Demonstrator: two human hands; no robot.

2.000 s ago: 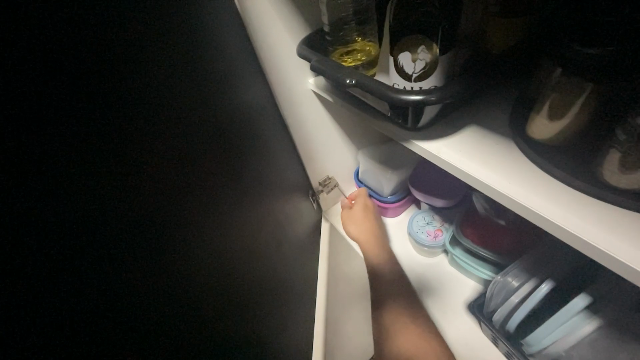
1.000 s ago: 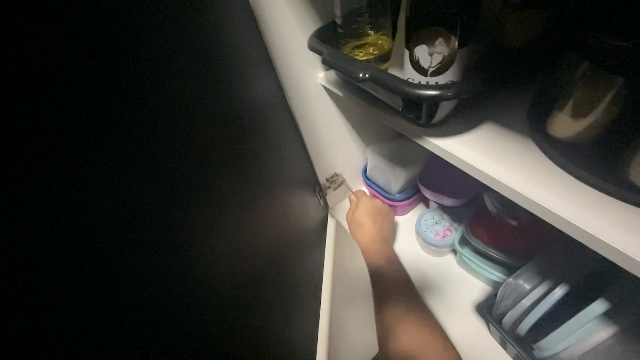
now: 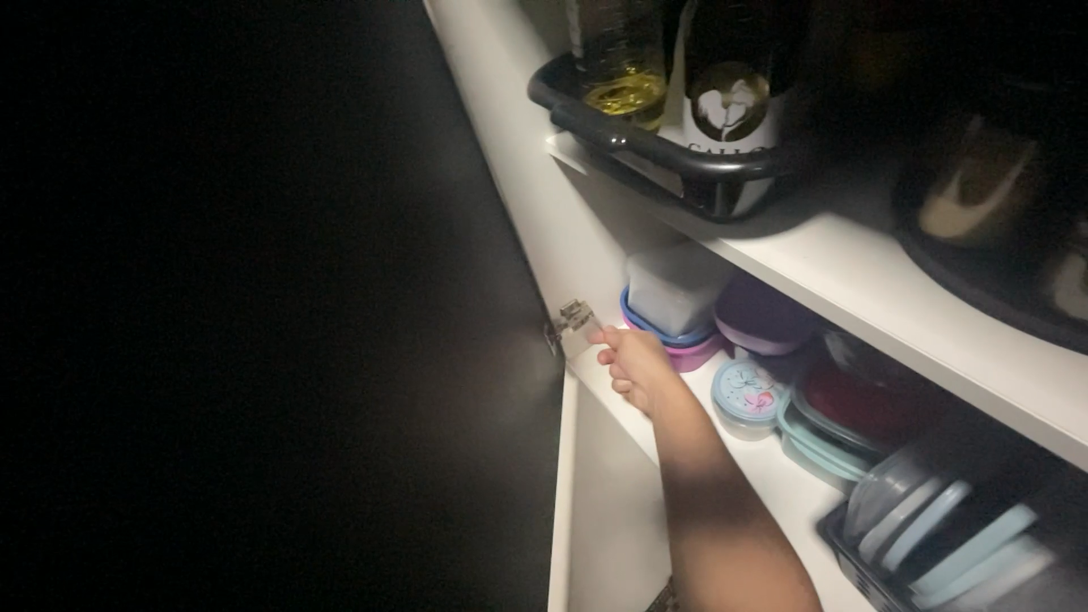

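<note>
My right hand (image 3: 636, 365) reaches into a white cabinet from the lower right, its fingers curled and its thumb and fingertips beside a metal hinge (image 3: 575, 316). A thin, pale, blurred piece shows between the fingertips and the hinge; whether it is a tool or part of the hinge I cannot tell. The hinge sits at the inner side wall (image 3: 518, 170), by the edge of the dark door (image 3: 340, 323). Right behind the hand are stacked containers, a blue and a pink one (image 3: 697, 353) with a translucent one (image 3: 676, 289) on top. My left hand is out of view.
Above, a white shelf (image 3: 858, 263) carries a black tray (image 3: 646, 149) with bottles and a dark round tray with jars. On the lower shelf stand a purple container (image 3: 761, 314), a round light-blue-lidded tub (image 3: 748, 391), teal containers (image 3: 820, 446) and a dark basket (image 3: 850, 552) of lids.
</note>
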